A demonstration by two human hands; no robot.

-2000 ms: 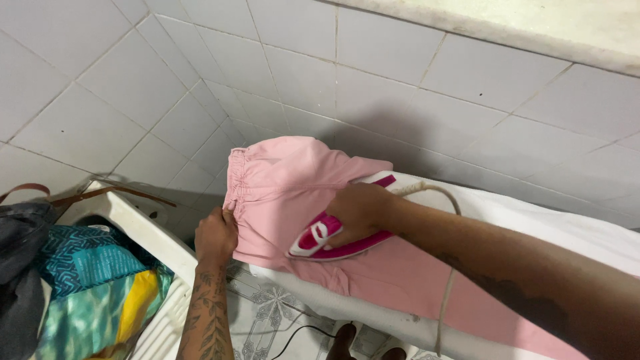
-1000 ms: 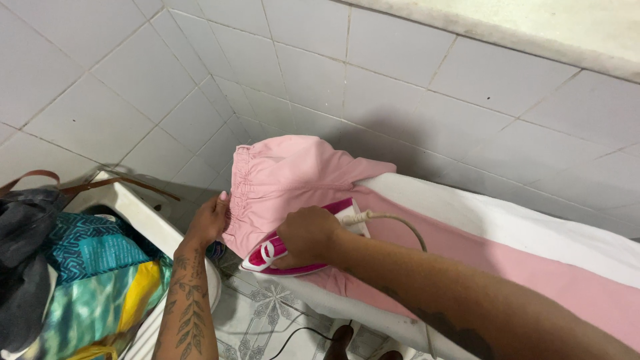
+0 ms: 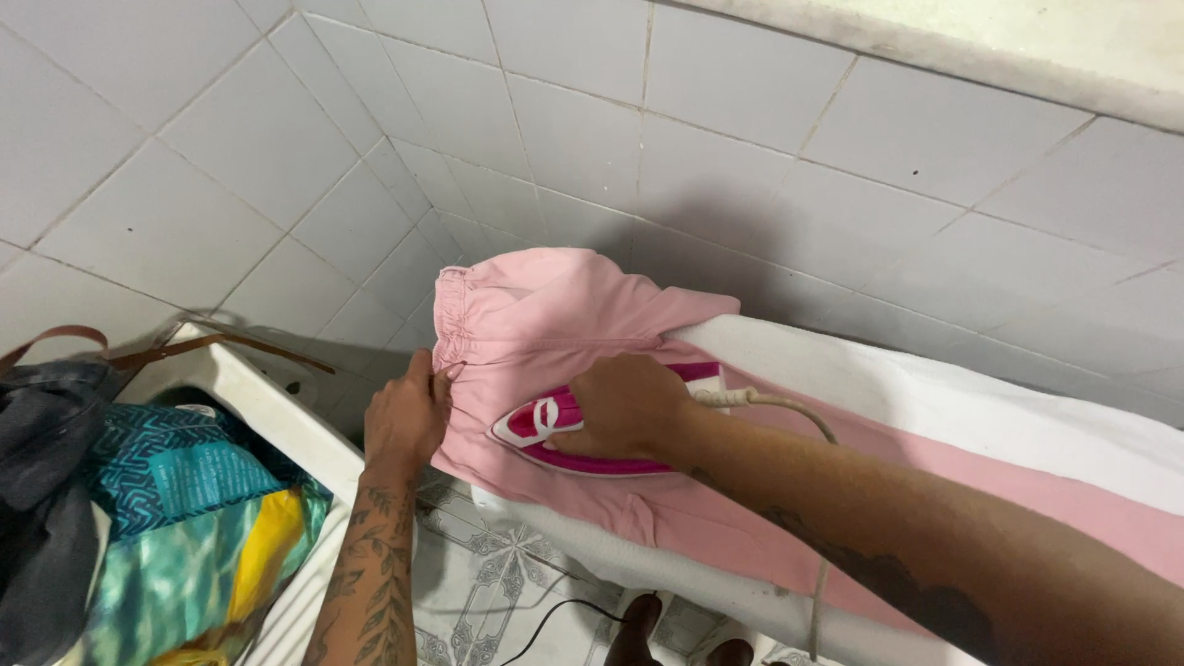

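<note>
Pink trousers with an elastic waistband lie along a white-covered ironing board, their waist end at the board's left end. My right hand is closed around a magenta and white clothes iron, which rests on the fabric below the waistband with its tip pointing left. The handle is mostly covered by that hand. My left hand pinches the edge of the waistband between thumb and fingers.
A light tiled wall runs behind the board, under a pale ledge. At left, a white laundry sink holds colourful fabric and dark clothing. The iron's cord passes beneath my right forearm. A thin black cable lies on the floor near my feet.
The iron, held by my right hand, has moved from the trousers' near edge back toward the middle of the fabric. My left hand has stayed at the waistband.
</note>
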